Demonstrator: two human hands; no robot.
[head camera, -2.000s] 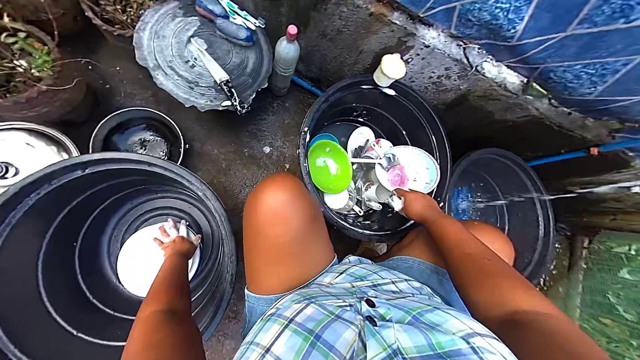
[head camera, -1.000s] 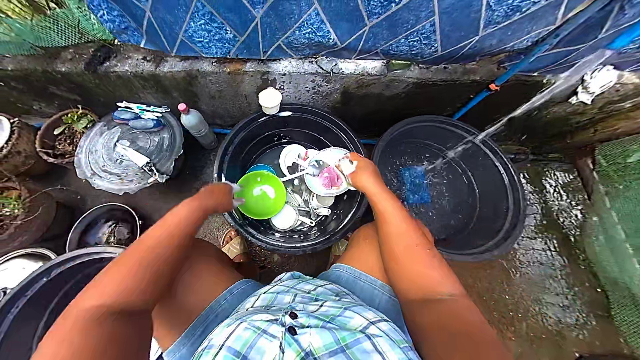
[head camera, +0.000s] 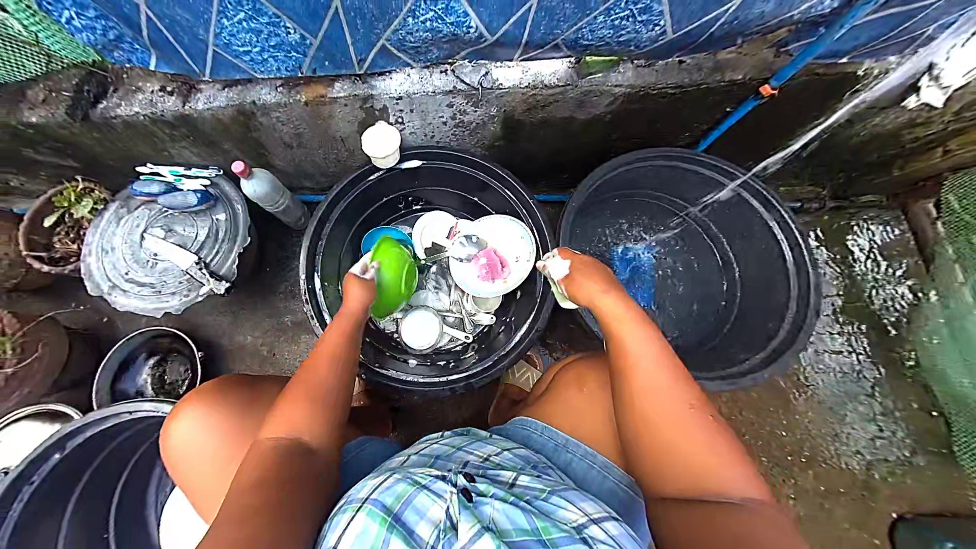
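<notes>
A green plastic bowl (head camera: 395, 277) is tilted on its side over the middle black tub (head camera: 335, 221), its rim gripped by my left hand (head camera: 360, 284). My right hand (head camera: 581, 279) is closed on a soapy sponge (head camera: 561, 285) just beyond the tub's right rim. Inside the tub, a white plate (head camera: 512, 235) carries a pink soapy lump (head camera: 490, 264), and a metal ladle or large spoon (head camera: 465, 248) overlaps it. Around them lie a blue bowl (head camera: 386, 234), a white saucer (head camera: 433, 229), a white cup with a handle (head camera: 421, 329) and several pieces of cutlery (head camera: 461, 305).
Water streams into the right black tub (head camera: 762, 305), onto something blue (head camera: 635, 273). At left stand a bottle with a pink cap (head camera: 268, 193), a lidded container (head camera: 164, 244) bearing brushes (head camera: 183, 200), a dark pan (head camera: 149, 370) and another large tub (head camera: 69, 473). A white container (head camera: 381, 143) touches the middle tub's back rim.
My left hand has come from the left tub to the green bowl, which is now tipped up. My right hand has moved from beside the plate to outside the middle tub's rim.
</notes>
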